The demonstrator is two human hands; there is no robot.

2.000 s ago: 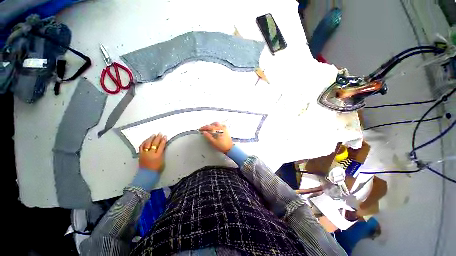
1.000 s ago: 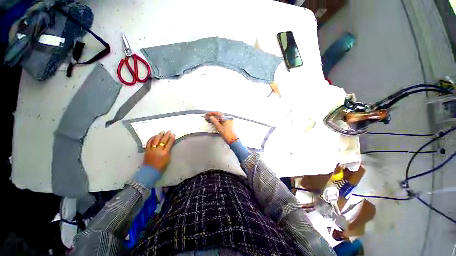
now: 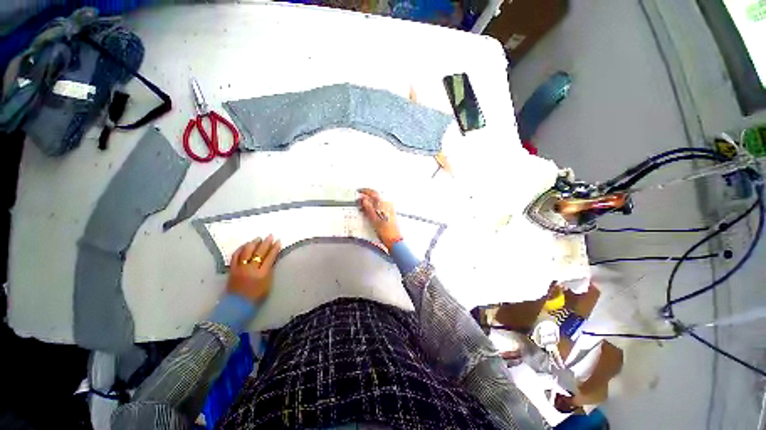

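A white curved paper pattern (image 3: 315,222) lies on a curved grey cloth piece (image 3: 290,209), whose grey border shows around it. My left hand (image 3: 254,267), with a ring, rests flat on the left part of the pattern near its lower edge. My right hand (image 3: 380,220) is at the pattern's upper edge, right of the middle, fingers bent together. A thin pen seems to be in its fingers, but it is blurred and mostly hidden.
Two more grey cloth pieces lie beyond (image 3: 336,117) and at the left (image 3: 118,243). Red-handled scissors (image 3: 210,137), a dark strip (image 3: 204,191) and a phone (image 3: 464,102) lie beyond. An iron (image 3: 571,206) stands at the right edge. A blue-grey bundle (image 3: 63,92) sits far left.
My right hand has moved from the pattern's lower edge to its upper edge, then slightly right along it. My left hand stays on the pattern. The camera view has shifted.
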